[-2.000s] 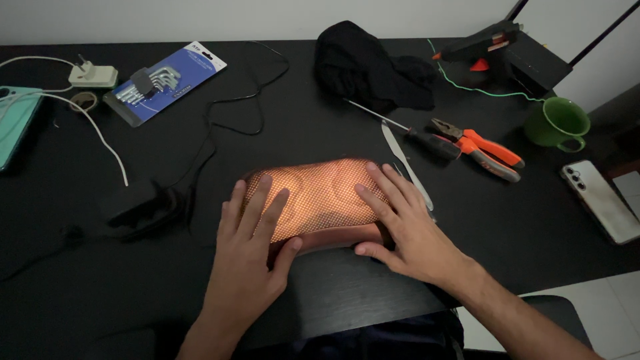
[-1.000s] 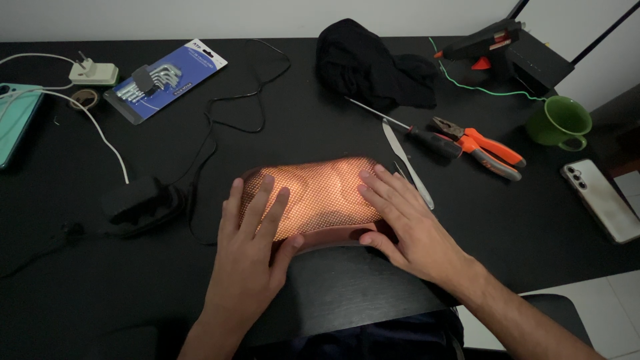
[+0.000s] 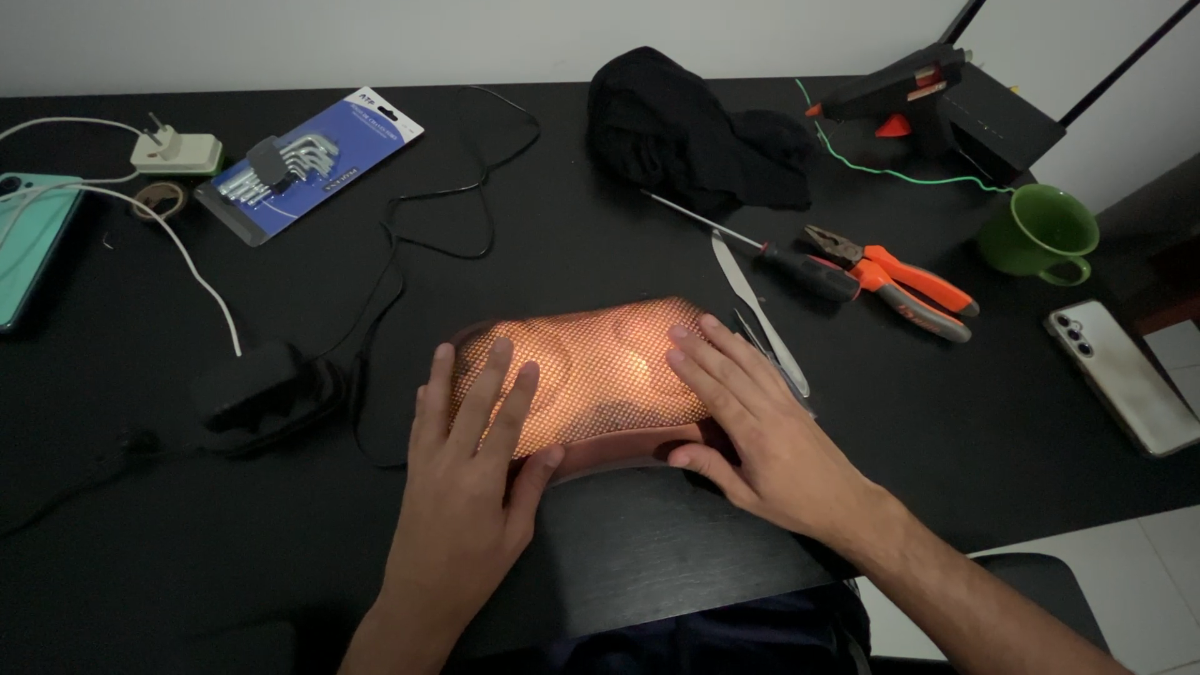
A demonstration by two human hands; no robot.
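Note:
A massage pillow [image 3: 600, 375] with a mesh cover, lit orange from inside, lies on the black table before me. Over its left end rests my left hand [image 3: 473, 459], fingers spread on the mesh and thumb at the near edge. My right hand [image 3: 769, 431] lies on the right end the same way, its thumb against the brown side band. Both hands touch the pillow from above and the near side; its underside is hidden. Just beyond my right fingers lie a table knife [image 3: 757, 314] and a thin metal tool, probably tweezers [image 3: 750, 336].
Right: screwdriver [image 3: 806, 270], combination pliers [image 3: 891, 281], green mug [image 3: 1036, 234], phone [image 3: 1130, 380]. Behind: black cloth [image 3: 694, 136], glue gun [image 3: 900, 89]. Left: hex key set [image 3: 309, 164], plug adapter [image 3: 176, 152], tape roll [image 3: 159, 201], teal phone [image 3: 33, 244], black power adapter [image 3: 248, 384] with cables.
The glow pattern under the mesh has shifted. My right fingers rest slightly differently on the pillow's right end; my left hand stays about where it was.

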